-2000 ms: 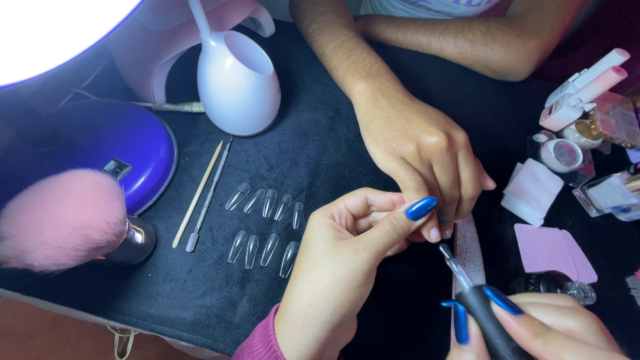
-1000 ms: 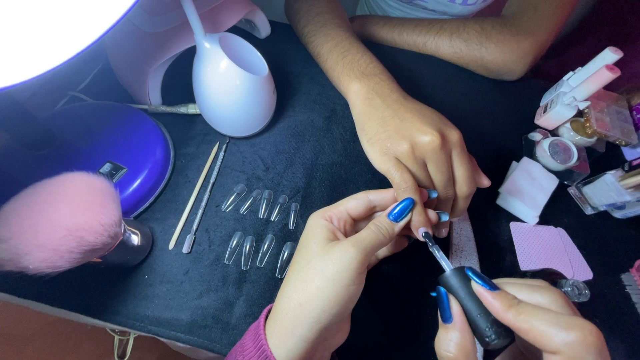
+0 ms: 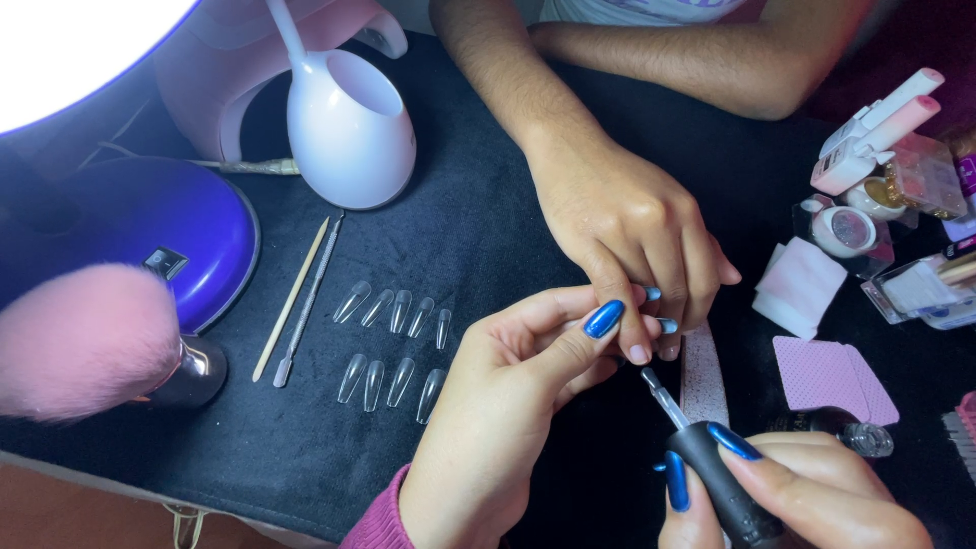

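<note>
My left hand [image 3: 503, 389] grips one finger of another person's hand [image 3: 625, 206], with my thumb on top. In my right hand [image 3: 808, 488] is the black cap of a nail polish brush [image 3: 717, 473]; its wet-looking tip is just below that finger's nail, with a small gap. Under the person's fingers lies a nail file [image 3: 703, 381]. An uncapped polish bottle [image 3: 862, 438] lies partly behind my right hand. Clear false nail tips [image 3: 400, 311] sit in two rows left of my left hand, beside a wooden stick [image 3: 291, 301] and a metal cuticle pusher [image 3: 311, 297].
A pink fluffy brush [image 3: 88, 343], a blue lamp base [image 3: 191, 236] and a white egg-shaped holder [image 3: 351, 145] stand at the left. At the right are white pads [image 3: 801, 282], pink lint-free wipes [image 3: 823, 377], small jars [image 3: 845, 229] and pink and white bottles [image 3: 846, 164].
The brush tip was at the held finger's nail one second ago; now it is slightly away from it. My left hand keeps hold of the finger.
</note>
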